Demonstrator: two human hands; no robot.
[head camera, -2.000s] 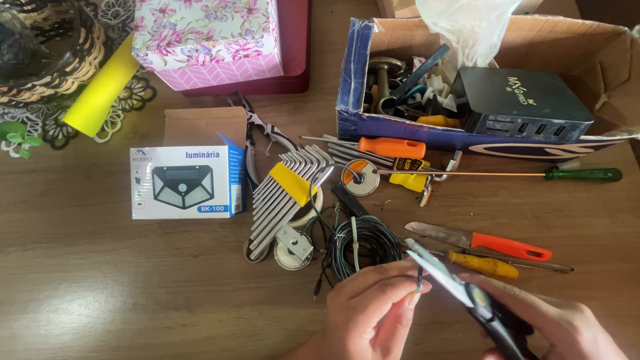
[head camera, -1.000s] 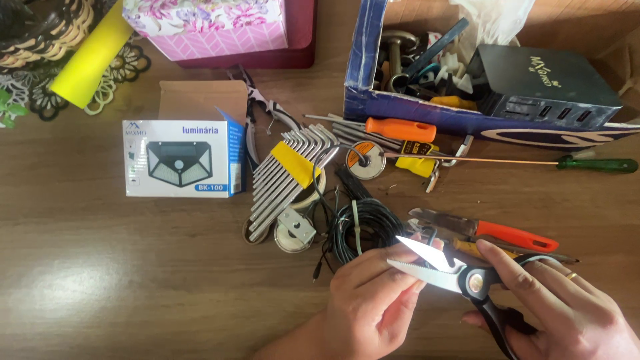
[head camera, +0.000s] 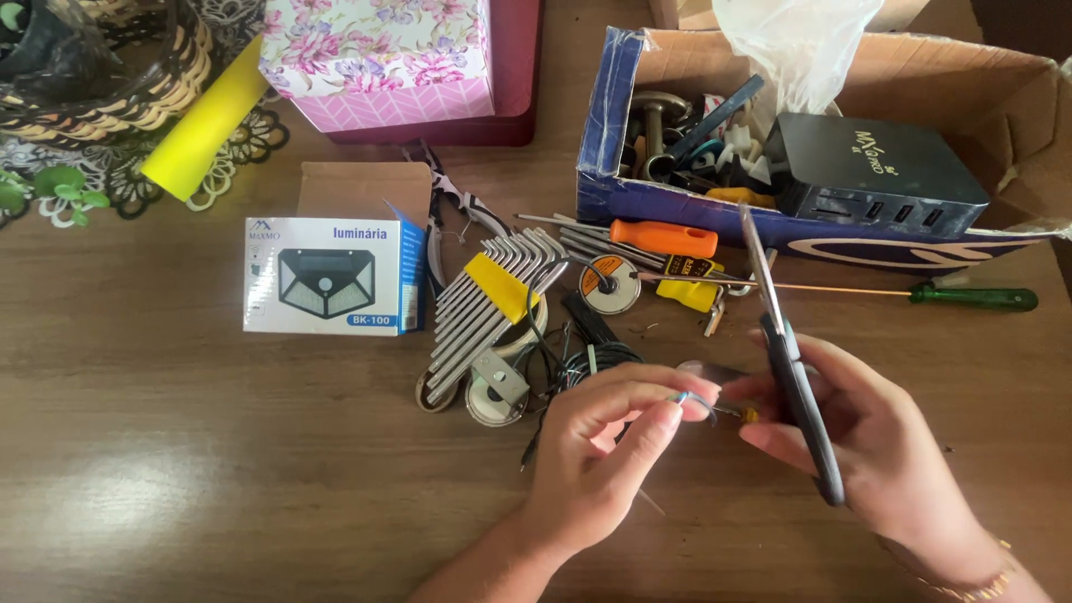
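Between its thumb and fingertips, my left hand (head camera: 611, 452) pinches the end of a thin dark cable (head camera: 697, 400) with a bluish tip. My right hand (head camera: 846, 435) holds black-handled scissors (head camera: 791, 368), blades pointing up and seen edge-on, while its fingertips are near the cable end. Behind my left hand lies a coil of black cable (head camera: 599, 360). Beside the coil are a hex key set in a yellow holder (head camera: 502, 289) and a round metal part with a bracket (head camera: 496, 389). A knife blade (head camera: 712, 371) and a yellow handle (head camera: 749, 414) show partly behind my right hand.
A blue cardboard box (head camera: 712, 209) holds hardware and a black TV box (head camera: 879, 172). Before it lie an orange-handled screwdriver (head camera: 662, 238) and a green-handled one (head camera: 971, 296). A lamp carton (head camera: 322, 276), pliers (head camera: 461, 197), a floral box (head camera: 394, 75) and a wicker basket (head camera: 126, 92) stand left.
The scissors were level with spread blades near the cable a second ago; now they point up, turned away from it. My right fingertips have come close to the cable end in my left hand.
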